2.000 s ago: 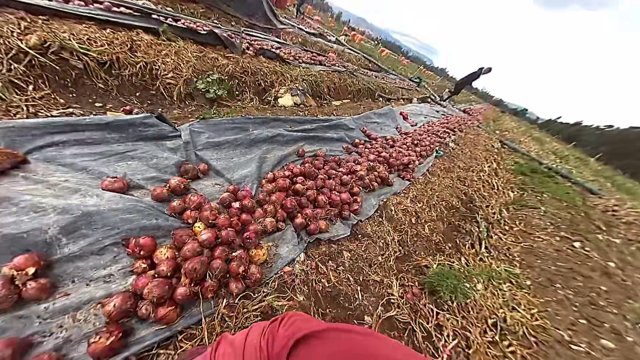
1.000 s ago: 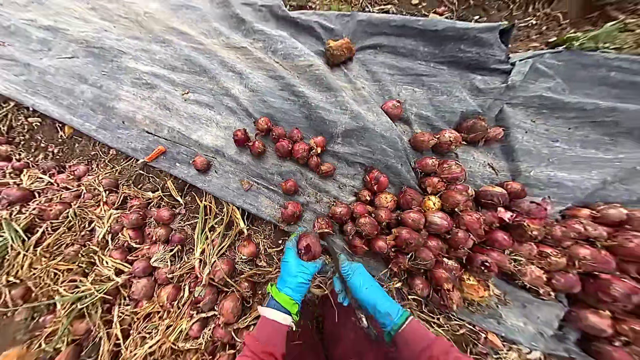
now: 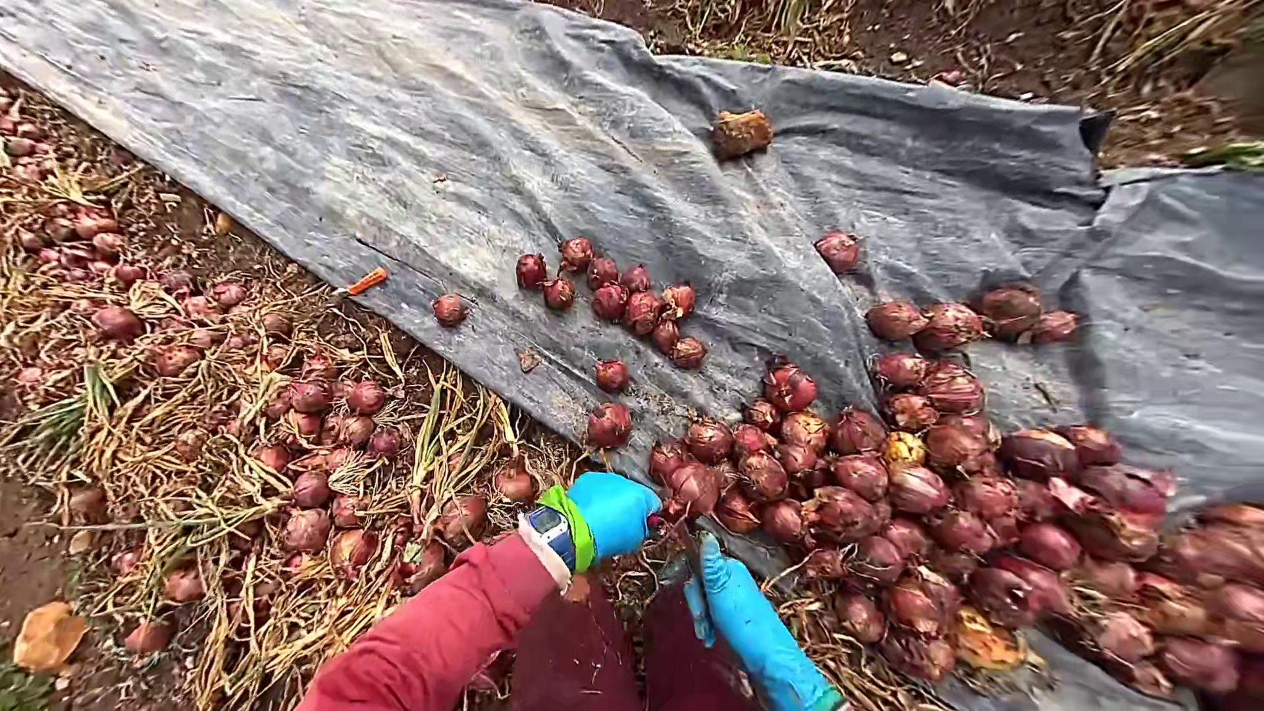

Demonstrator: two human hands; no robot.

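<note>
My left hand (image 3: 614, 515), in a blue glove, is curled at the edge of the onion pile, its fingers around what looks like part of a red onion, mostly hidden. My right hand (image 3: 746, 617), also blue-gloved, is just to the right and lower, closed on a dark, narrow bladed tool (image 3: 693, 545) that points up towards the left fingertips. Whether it is a knife or shears cannot be told. Against my left fingertips lies a red onion (image 3: 695, 487), at the near end of a large pile of red onions (image 3: 918, 489).
A grey plastic sheet (image 3: 444, 148) runs across the ground, bearing a small onion group (image 3: 642, 311), a brown clod or stone (image 3: 741, 133) and an orange-handled tool (image 3: 367, 281) at its edge. Left of it, unpiled onions (image 3: 308, 530) lie among dry stalks (image 3: 247, 612).
The view has swung from along the row down to the hands. Since a second ago my left hand has turned over and moved closer to the pile; the onion it held up then is no longer plainly visible.
</note>
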